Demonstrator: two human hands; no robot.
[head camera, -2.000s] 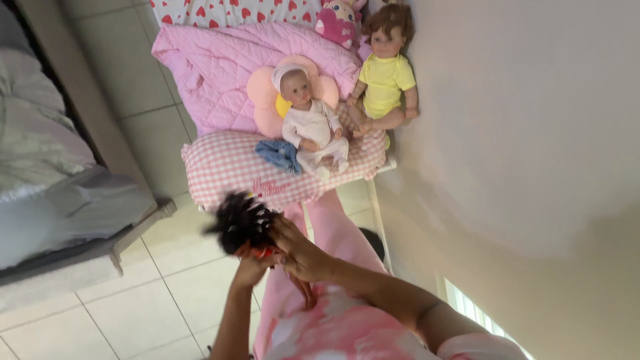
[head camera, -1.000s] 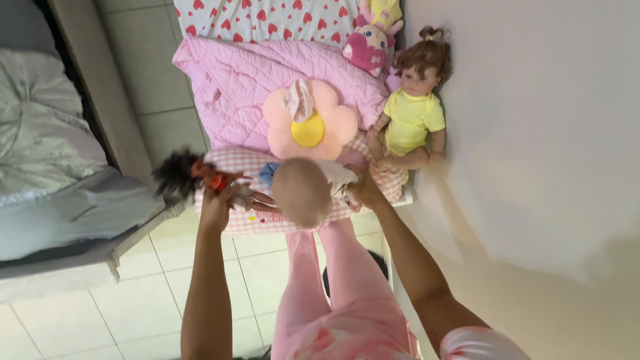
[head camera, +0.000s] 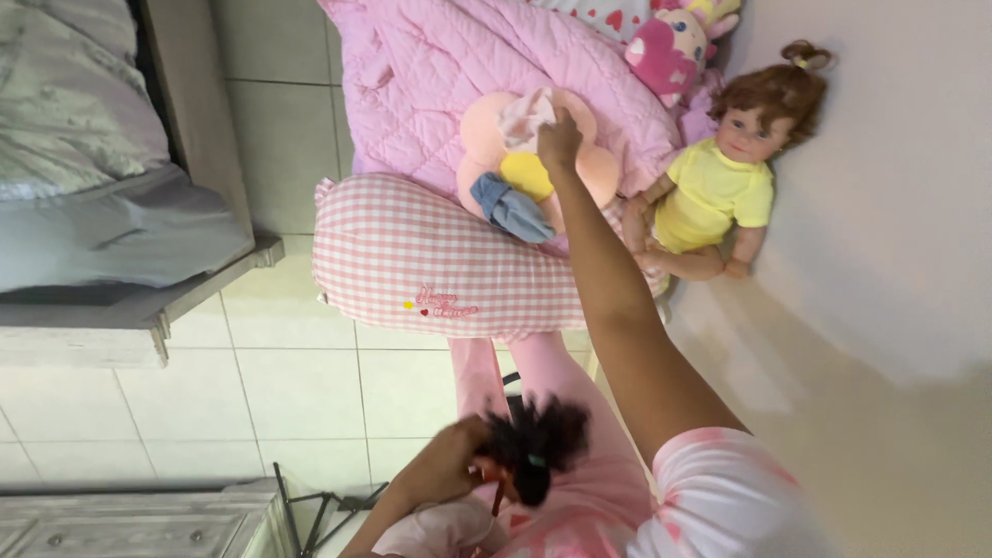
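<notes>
My right hand (head camera: 559, 141) reaches forward and grips a small white-and-pink cloth cap (head camera: 527, 118) lying on a flower-shaped cushion (head camera: 577, 116). My left hand (head camera: 449, 461) is near my lap, closed on a dark-haired doll (head camera: 531, 457) with orange-red clothing. A doll in pale clothes (head camera: 446, 527) lies against my left forearm, mostly cut off by the bottom edge. A folded blue denim garment (head camera: 511, 209) rests across the cushion's lower edge, beside its yellow centre. To the right, a doll in a yellow bodysuit (head camera: 717, 198) sits against the wall.
A pink gingham bolster (head camera: 434, 256) lies across the near end of the bed, before a pink quilt (head camera: 418, 93). A pink plush toy (head camera: 670, 50) is at the top right. At left stands another bed's wooden frame (head camera: 205, 116); a grey cabinet (head camera: 139, 527) is below it.
The pale-clothed doll has moved from the bolster to my lap. My left hand has drawn back with the dark-haired doll. My right hand has moved from the pale-clothed doll to the cap.
</notes>
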